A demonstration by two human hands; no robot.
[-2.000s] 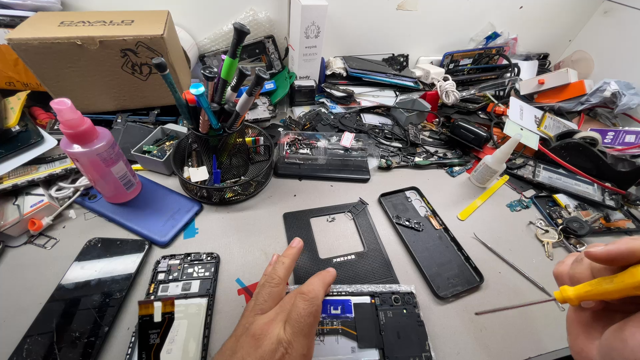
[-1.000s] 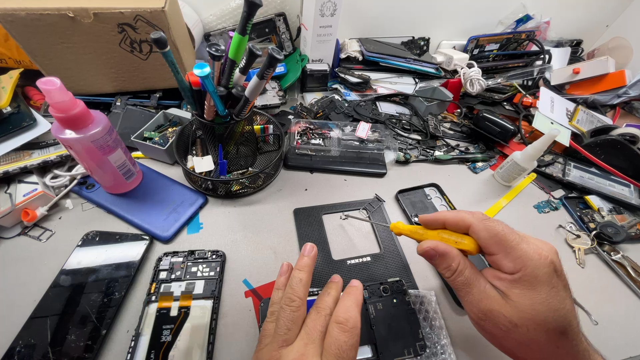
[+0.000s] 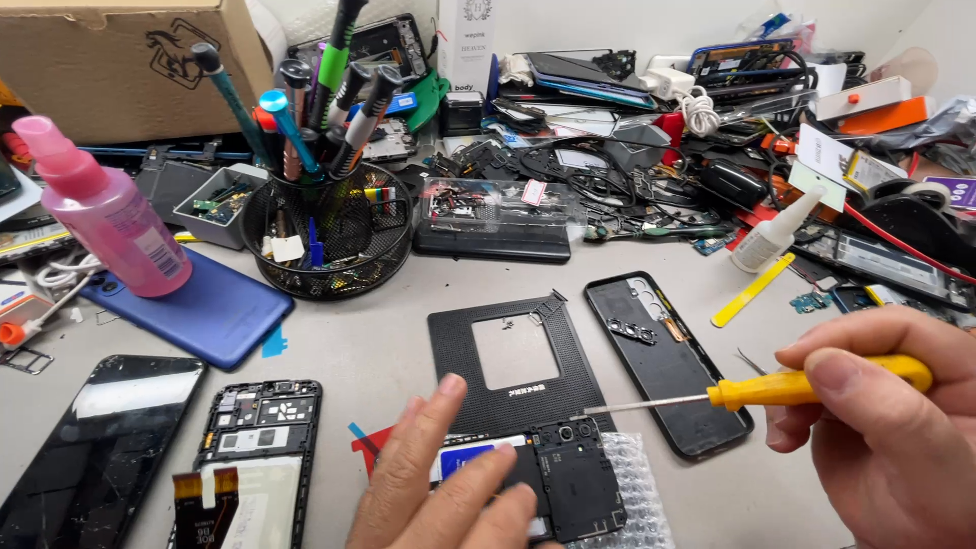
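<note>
My right hand [image 3: 877, 419] grips a screwdriver by its yellow handle [image 3: 816, 381]; the thin metal shaft points left. Its tip is at the upper edge of an opened phone [image 3: 583, 480], close to the camera lenses; whether it touches cannot be told. My left hand [image 3: 450, 480] lies over the left part of that phone, fingers apart, partly hiding a blue-labelled battery [image 3: 461, 460]. Bubble wrap [image 3: 640, 480] shows under the phone's right side. Behind it lies a black textured frame mat [image 3: 457, 351] with small screws in its window. A black phone back cover [image 3: 671, 381] rests to the right.
At left are a cracked phone screen [image 3: 99, 450], a second opened phone [image 3: 263, 427] and a pink spray bottle [image 3: 114, 213] on a blue phone cover [image 3: 229, 313]. Behind stands a mesh tool holder [image 3: 328, 244]. Tweezers [image 3: 751, 361], a yellow strip [image 3: 751, 293] and a glue bottle [image 3: 774, 236] lie or stand right.
The screwdriver's tip has gone from the mat's window to the opened phone's upper edge. Two seconds ago my right hand held it at the far right, beside the tweezers.
</note>
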